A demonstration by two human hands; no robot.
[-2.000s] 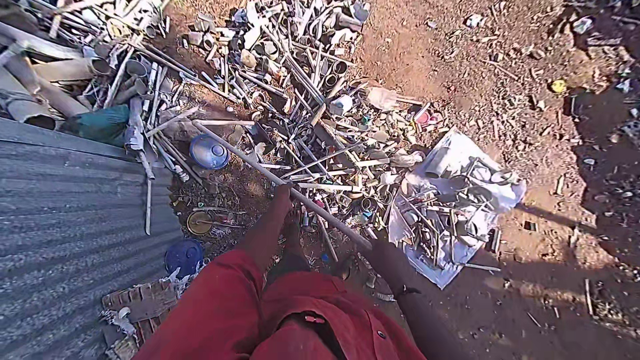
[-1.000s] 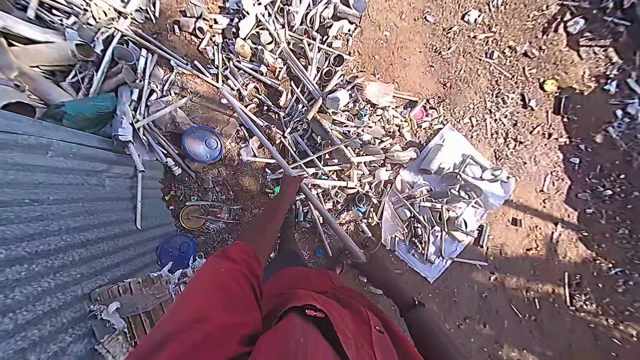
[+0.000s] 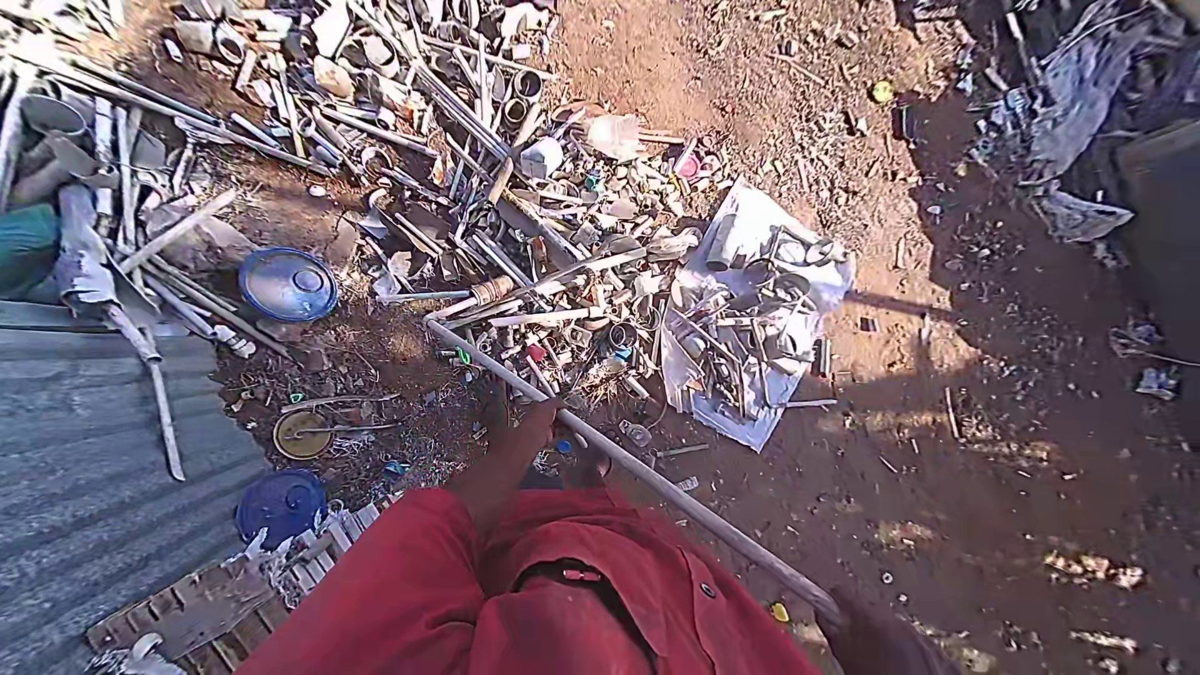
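A long pale pole or pipe [image 3: 675, 497] runs slantwise in front of my body, its far end near the scrap pile and its near end at the lower right. My left hand [image 3: 536, 427] is closed around its middle. At the near end my right hand [image 3: 848, 623] grips it, dark and partly blurred. Beyond the far end spreads a heap of plastic pipe pieces and fittings [image 3: 525, 216]. To the right of that heap, more pipe scraps lie on a white plastic sheet [image 3: 764, 427].
Corrugated metal sheeting [image 3: 112, 469] fills the left side. Near it lie a blue-rimmed round lid [image 3: 288, 284], a yellowish round lid [image 3: 302, 435], a dark blue lid [image 3: 281, 508] and a slatted piece [image 3: 197, 609]. Bundled plastic and debris [image 3: 1078, 122] lie at the upper right.
The pole has moved back toward the lower right, with its far end now near my left hand. My right hand has moved away from my left, toward the lower right.
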